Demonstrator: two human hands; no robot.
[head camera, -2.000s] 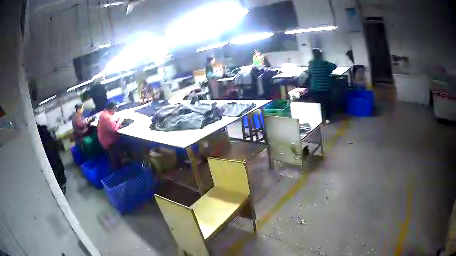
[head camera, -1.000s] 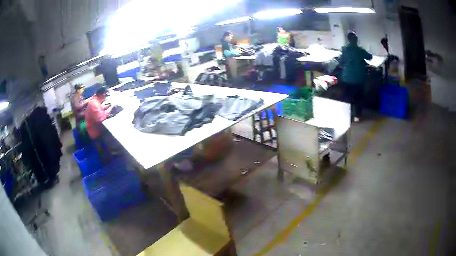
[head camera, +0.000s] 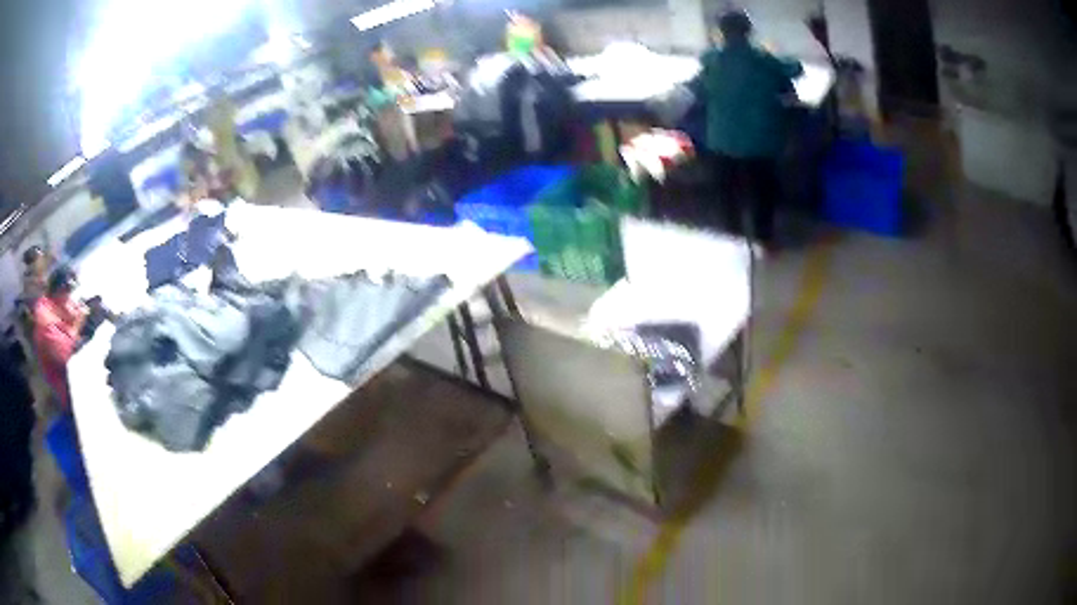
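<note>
Neither of my hands is in the picture. Nearest in front of me is a large white table (head camera: 390, 245), at the left and centre. A heap of grey jackets (head camera: 201, 355) lies crumpled on it, with a flatter grey piece (head camera: 372, 317) spread beside it to the right. A small dark blue bundle (head camera: 187, 251) lies behind the heap. The picture is blurred, so details of the garments cannot be told.
A white high-sided stand (head camera: 579, 396) holds a striped item. Behind it are a green bin (head camera: 579, 236) and blue bins (head camera: 865, 187). A person in dark green (head camera: 742, 101) stands at a back table. A person in pink (head camera: 57, 331) is at the left. A yellow line (head camera: 785, 337) crosses the floor.
The view has moved closer to the white table and the high-sided stand. The pale yellow wooden stand in front has left the picture. The person in pink now shows at the far left edge.
</note>
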